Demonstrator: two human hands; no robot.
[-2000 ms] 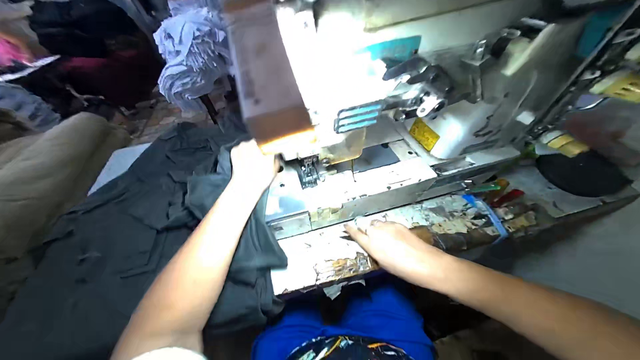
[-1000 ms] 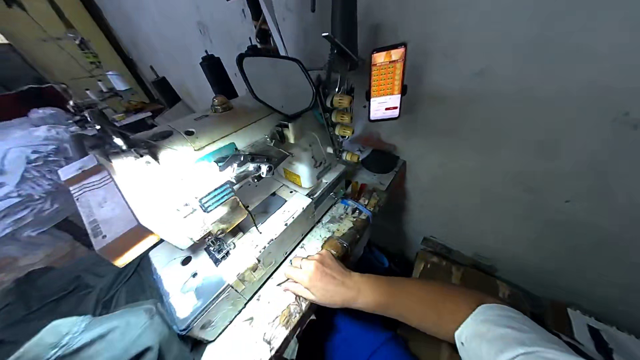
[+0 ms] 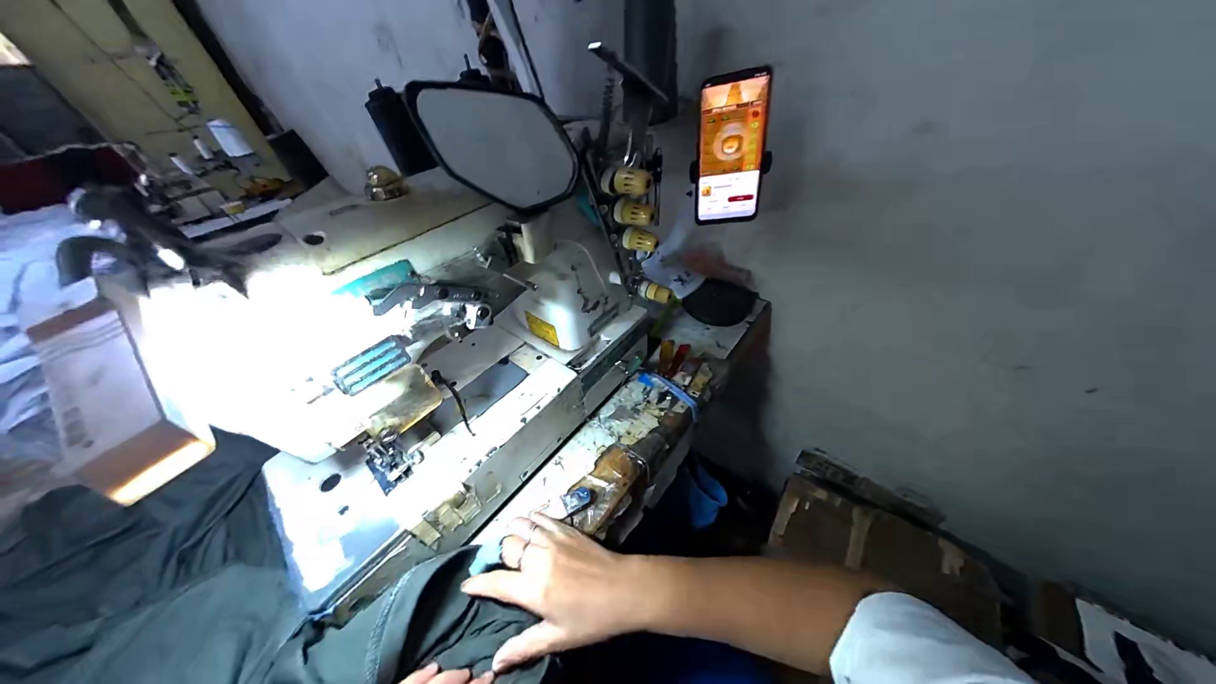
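Dark grey-green fabric [image 3: 237,608], with a stitched seam, drapes over the sewing machine's front edge at the lower left. My right hand [image 3: 556,589] lies on it, fingers spread, pressing its edge against the front of the table; whether it grips the cloth is unclear. Only the fingertips of my left hand [image 3: 446,676] show at the bottom edge, touching the same fabric. Above and left of my hands stands the industrial sewing machine [image 3: 560,304], its needle and presser foot area [image 3: 389,456] under a bright lamp, with no cloth beneath the foot.
A mirror [image 3: 499,142] and thread tension knobs [image 3: 632,211] stand behind the machine. A phone [image 3: 733,147] with a lit screen is mounted at the grey wall. A cardboard box [image 3: 883,532] sits at the lower right, and a carton [image 3: 104,399] hangs beside the lamp at left.
The grey-green fabric now lies at the table's front edge under my right hand, which rested on the bare edge before. My left hand has come into view at the bottom. The phone's screen has changed.
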